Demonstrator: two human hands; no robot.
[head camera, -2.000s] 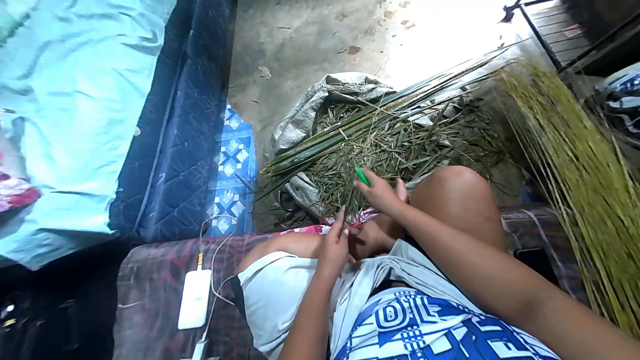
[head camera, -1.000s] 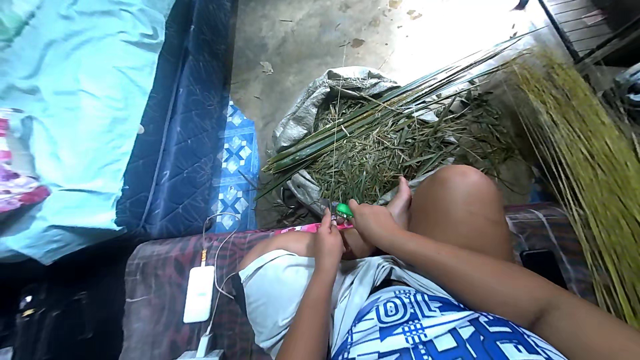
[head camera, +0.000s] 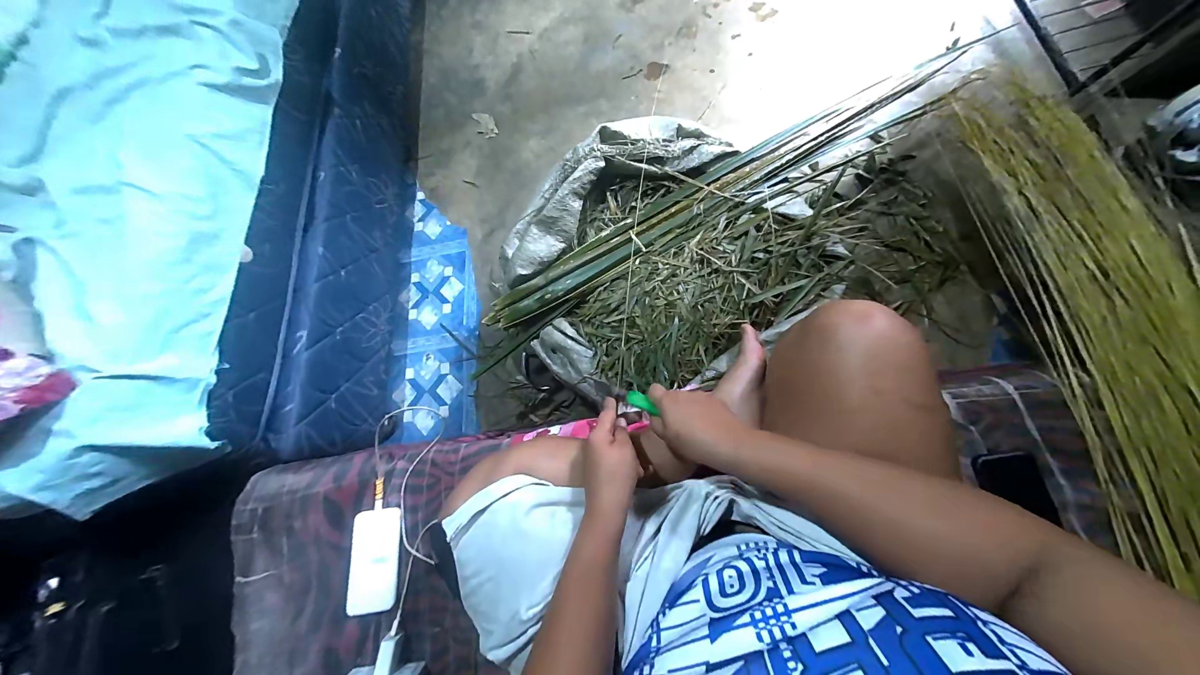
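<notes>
My right hand (head camera: 698, 427) is closed around a small tool with a green handle (head camera: 643, 403); its working end is too small to make out. Just to its left, my left hand (head camera: 611, 455) pinches the lower end of a long thin leaf rib or stalk (head camera: 637, 211), which rises over the pile. The tool meets or nearly meets the stalk by the left fingertips. Beyond both hands, cut green leaf strips (head camera: 689, 291) lie heaped on a whitish woven sack (head camera: 553, 211). Long narrow leaves (head camera: 600, 267) rest diagonally across the heap.
A large bundle of thin yellow-green stalks (head camera: 1097, 262) stands at the right. A dark blue mattress (head camera: 328, 216) with a light blue sheet (head camera: 141, 206) is at the left. On the covered seat are a white power bank (head camera: 373, 562) with cables and a dark phone (head camera: 1015, 487).
Two seconds ago my hands were apart, the green tool raised in the right. They have since come together, and a thin stalk now runs up from my left fingers.
</notes>
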